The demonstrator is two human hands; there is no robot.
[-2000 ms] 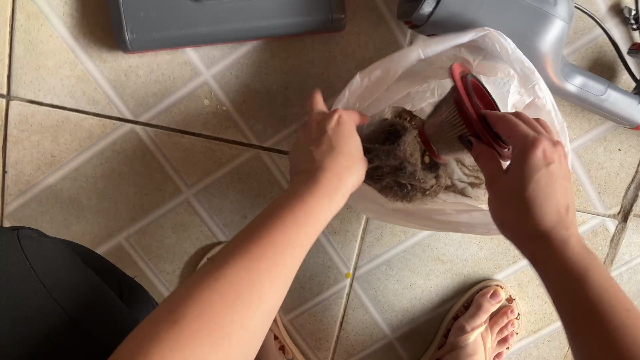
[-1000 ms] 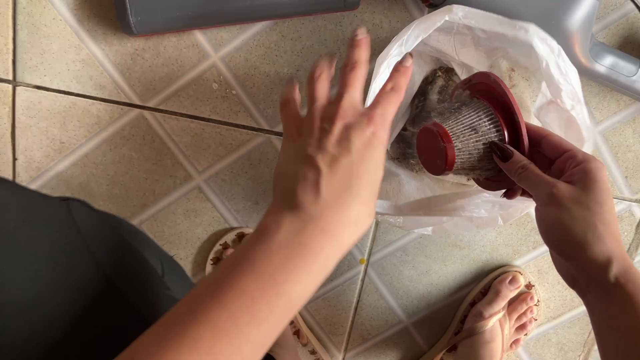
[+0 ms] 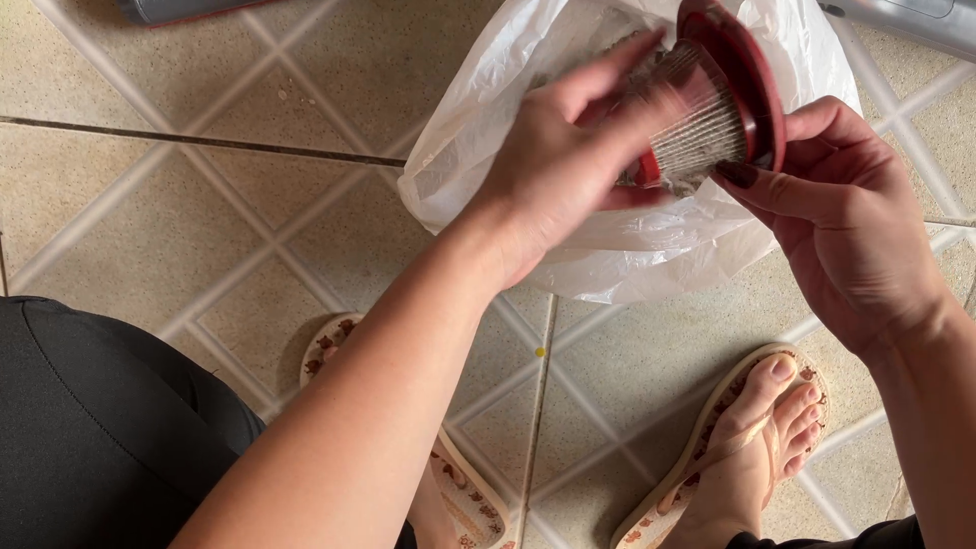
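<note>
A red-rimmed, pleated vacuum cleaner filter (image 3: pixel 705 114) lies tilted over the mouth of a white plastic bag (image 3: pixel 465 145). My right hand (image 3: pixel 846 206) grips the rim of the filter from the right, thumb at its lower edge. Blurred by motion, my left hand (image 3: pixel 587 137) is at the pleated side and the narrow end of the filter, fingers spread around it; whether it grips is not clear. Grey dust clings to the pleats. The contents of the bag are mostly hidden behind the left hand and the filter.
Parts of grey appliances show at the top left (image 3: pixel 183 8) and the top right (image 3: pixel 907 19) on the tiled floor (image 3: pixel 343 221). My feet in patterned flip-flops (image 3: pixel 686 473) are below the bag. A dark-clothed knee (image 3: pixel 99 412) fills the lower left.
My left hand, apart from the filter one second ago, has come over to it. The right hand still holds the filter, which was lower in the bag's mouth two seconds ago.
</note>
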